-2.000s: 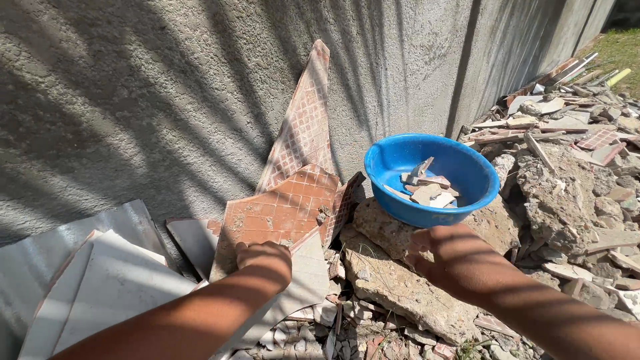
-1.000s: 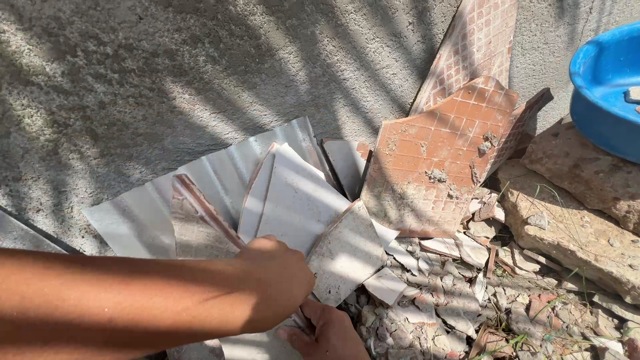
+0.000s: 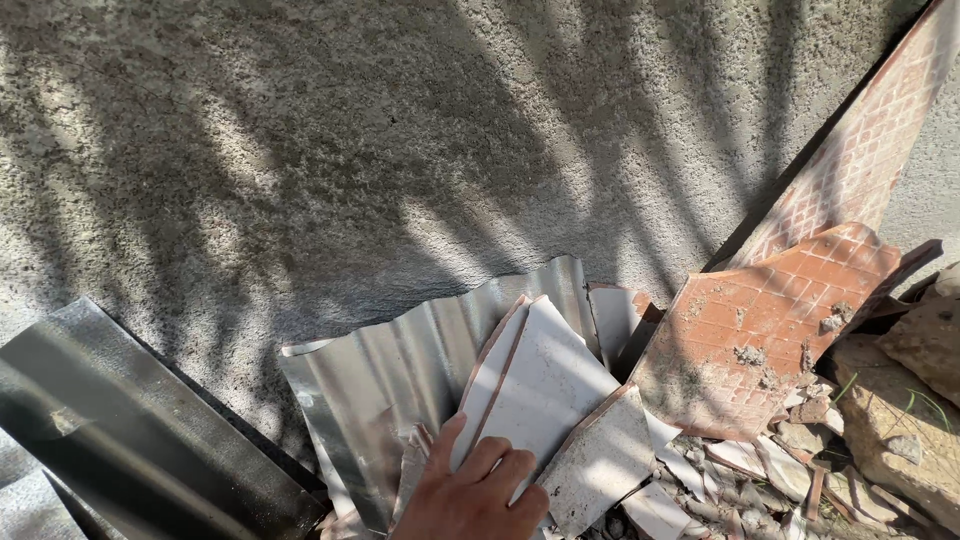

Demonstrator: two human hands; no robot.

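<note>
My right hand (image 3: 476,480) is at the bottom middle, back up, its fingers bent over the lower part of broken white tile pieces (image 3: 551,367). Its thumb and any grip underneath cannot be made out. These pieces lean on a corrugated metal sheet (image 3: 375,397). Just left of the fingers, a smaller shard (image 3: 412,465) stands near the sheet. A dusty tile piece (image 3: 600,457) lies to the right of my hand. My left hand is out of view.
A rough concrete wall (image 3: 337,165) rises behind. Another metal sheet (image 3: 142,435) leans at left. At right are a broken orange tile (image 3: 772,330), a tall patterned tile shard (image 3: 847,157) and a rock (image 3: 900,427). Loose tile fragments (image 3: 780,465) litter the ground.
The view has swung left, away from the blue basin. My left hand, at the tiles a second ago, has left view. The long reddish-edged piece no longer leans across the metal sheet.
</note>
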